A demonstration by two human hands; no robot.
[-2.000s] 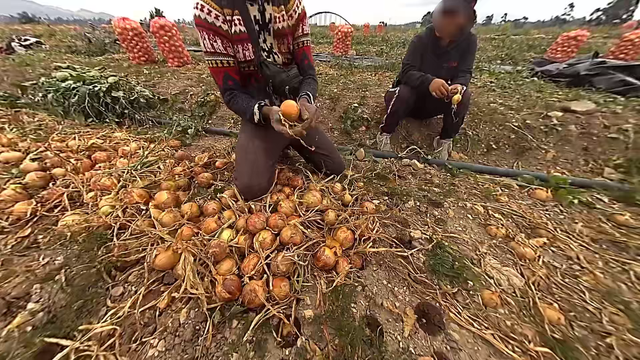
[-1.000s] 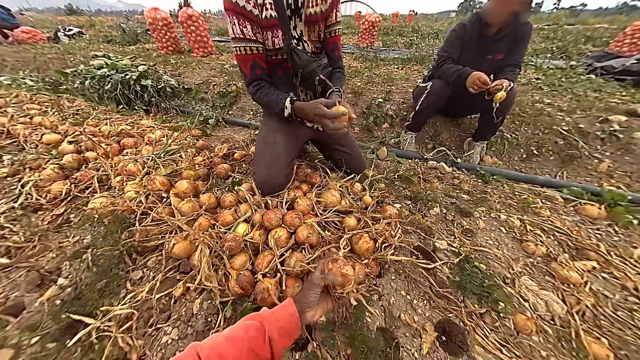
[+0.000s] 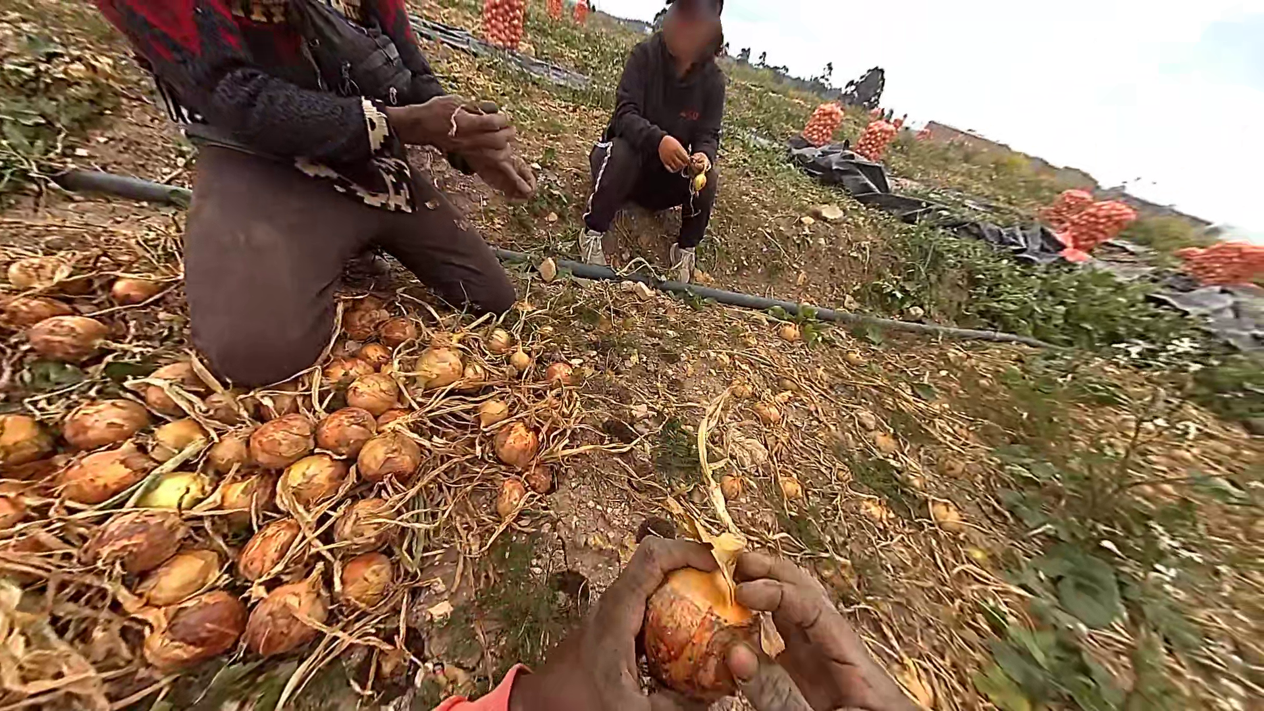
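Observation:
Near the bottom edge, my left hand (image 3: 617, 627) grips an onion (image 3: 691, 632) with brown-orange skin from its left side. My right hand (image 3: 815, 632) is on the onion's right side, its thumb against the bulb and its fingers at the neck, where papery skin stands loose. A long dry stalk (image 3: 713, 464) rises from the onion's top. To the left lies a wide heap of onions (image 3: 281, 441) with dried leaves still attached, spread over the soil.
A kneeling person (image 3: 296, 197) in a patterned sweater is beside the heap. Another person (image 3: 667, 128) squats farther back, holding a small onion (image 3: 699, 182). A dark hose (image 3: 731, 296) crosses the ground. Filled mesh sacks (image 3: 1094, 225) and black plastic sheeting (image 3: 844, 170) lie beyond.
One second ago one of my hands reached to an onion at the heap's edge; now both hands hold an onion near me. The view has tilted and turned right.

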